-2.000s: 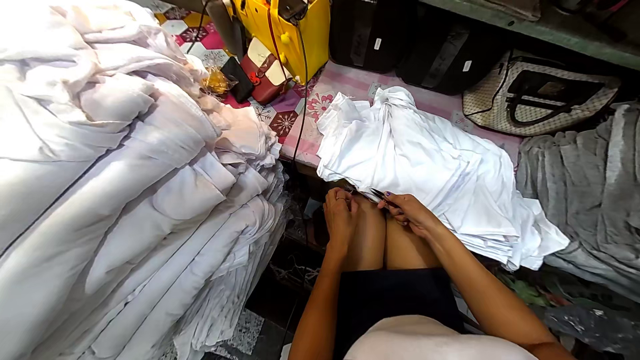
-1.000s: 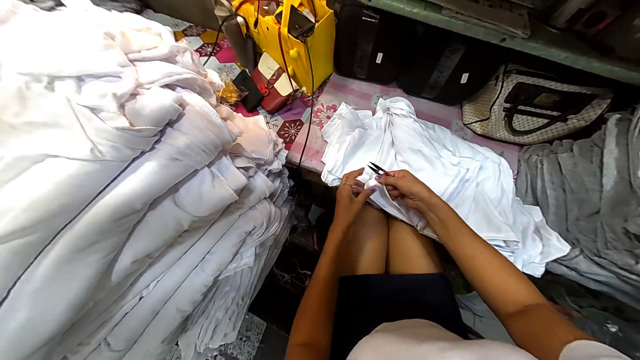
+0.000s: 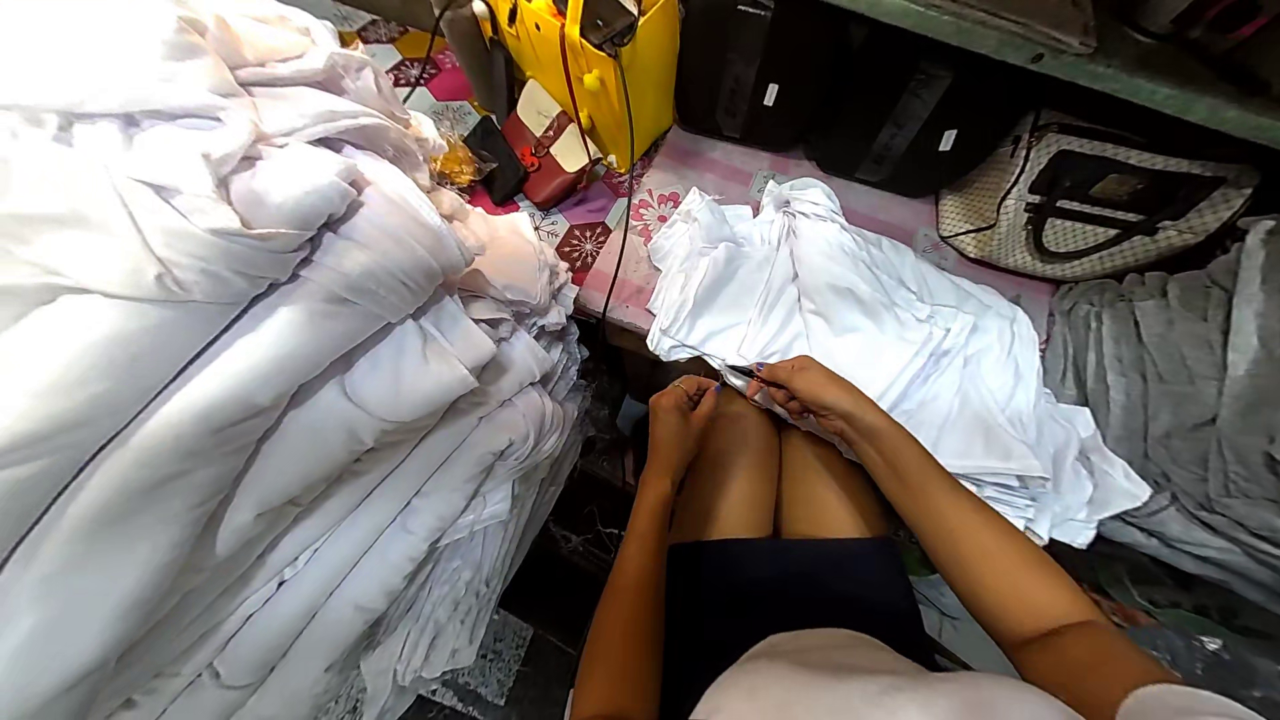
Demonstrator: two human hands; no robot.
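Note:
My right hand (image 3: 808, 390) is closed on small dark thread snips (image 3: 745, 373), whose tip points left toward my other hand. My left hand (image 3: 685, 408), with a ring on one finger, has its fingertips pinched together at the near edge of a pile of white cloth pieces (image 3: 870, 320); what lies between them is too small to tell. Both hands are just above my knees, nearly touching each other. The pile lies on a low surface with a pink checked cover (image 3: 640, 270), gathered in a bunch at its far end.
A tall heap of white fabric (image 3: 300, 400) fills the left side. Behind are a yellow bag (image 3: 645, 80), a red and cream purse (image 3: 548, 145), black cases (image 3: 740, 70) and a patterned handbag (image 3: 1090, 200). Grey cloth (image 3: 1150, 370) lies at right. A dark cable (image 3: 622, 220) hangs near the pile.
Compared with one second ago, both hands are lower and nearer my knees. The snips stood up over the white pile then; now they point left at its near edge.

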